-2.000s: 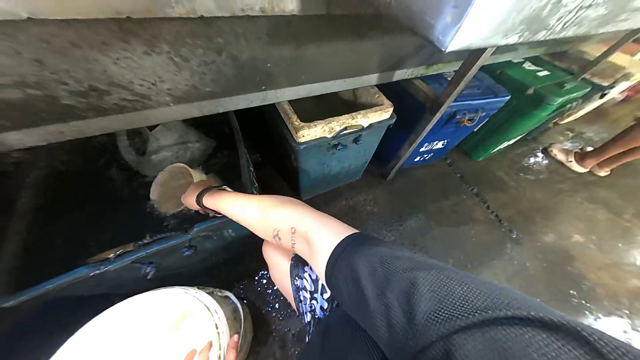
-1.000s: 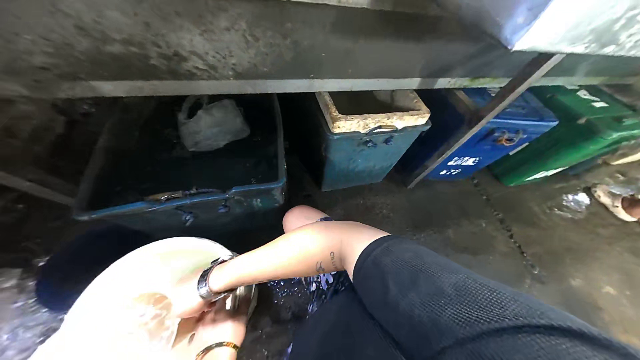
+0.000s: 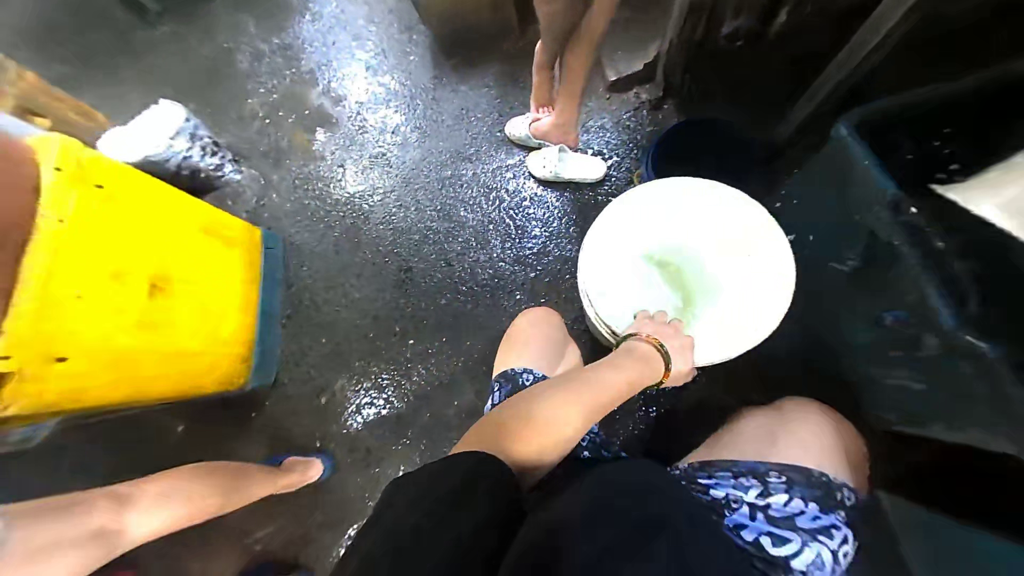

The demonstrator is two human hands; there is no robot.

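My left hand (image 3: pixel 668 348), with a gold-coloured bangle at the wrist, is at the near rim of a round white tub (image 3: pixel 744 240). Its fingers curl over the rim toward the inside, and the thumb side is partly hidden. Inside the tub a pale greenish patch shows at the bottom. The tub stands on the wet floor just beyond my knees. My right hand is out of view.
A yellow-topped bin (image 3: pixel 152 280) is at the left. A dark blue bucket (image 3: pixel 652 156) stands behind the tub, and a dark bin (image 3: pixel 896 192) is at the right. A person's feet in white clogs (image 3: pixel 566 164) and another person's leg (image 3: pixel 184 496) are nearby.
The view has swung far round. Two seconds ago my right hand held a round scoop or bowl in the dark bin; one second ago both hands were at the white tub. Now only my left hand shows there.
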